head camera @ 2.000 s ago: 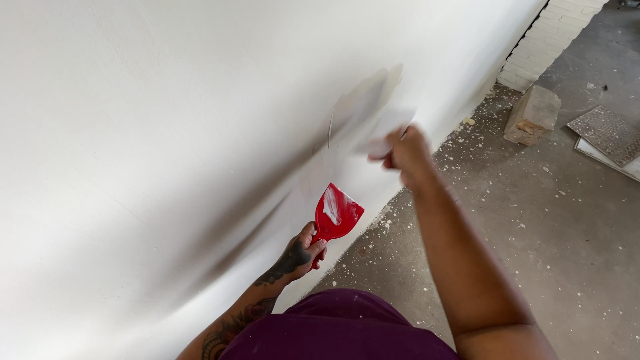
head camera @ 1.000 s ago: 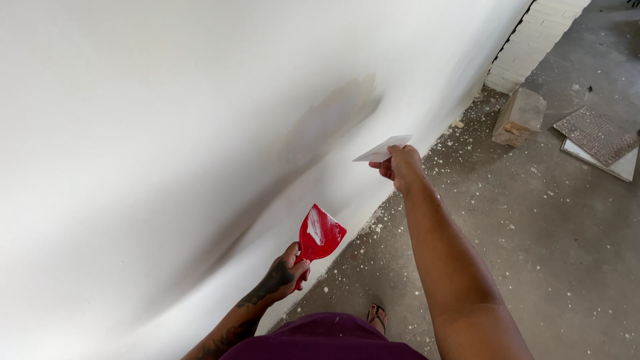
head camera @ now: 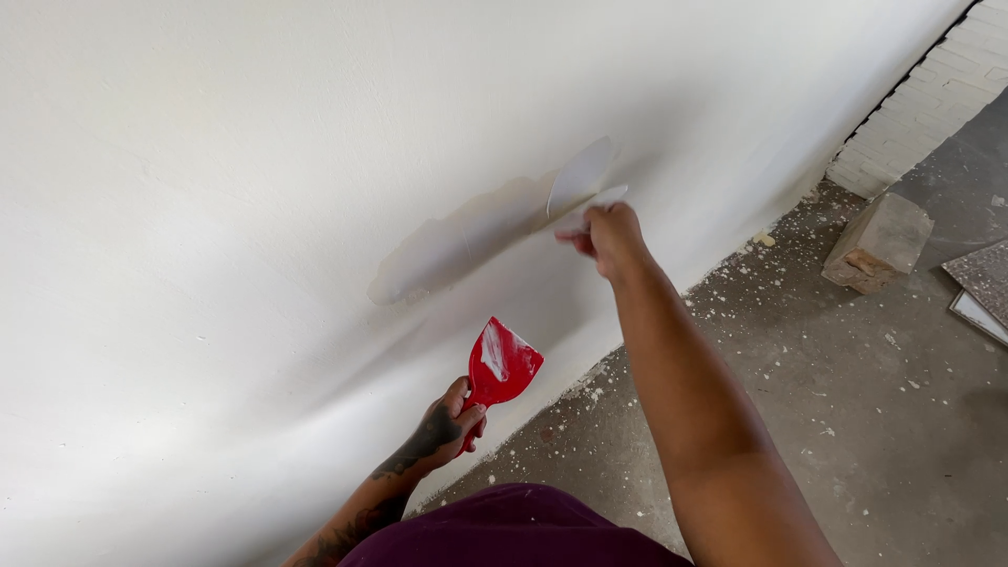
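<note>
My left hand [head camera: 459,417] grips the handle of a red putty knife [head camera: 504,364], whose blade points up and carries a smear of white filler. Above it, my right hand [head camera: 610,236], slightly blurred, holds a thin pale flat scraper [head camera: 606,197] close to the white wall [head camera: 236,197]. On the wall beside that hand lies a long greyish damp-looking patch [head camera: 449,248] with an uneven edge. A lighter, smooth curved area [head camera: 583,169] shows at the patch's upper right end. Whether the scraper touches the wall I cannot tell.
A broken block [head camera: 880,240] rests on the grey concrete floor [head camera: 835,409], near a white-painted brick wall [head camera: 929,94]. Tile-like pieces [head camera: 984,276] lie at the right edge. White specks are scattered along the wall's base.
Since a second ago, my right hand with the scraper has moved nearer to the patch on the wall. My left hand still holds the red putty knife. The foot seen earlier is out of view.
</note>
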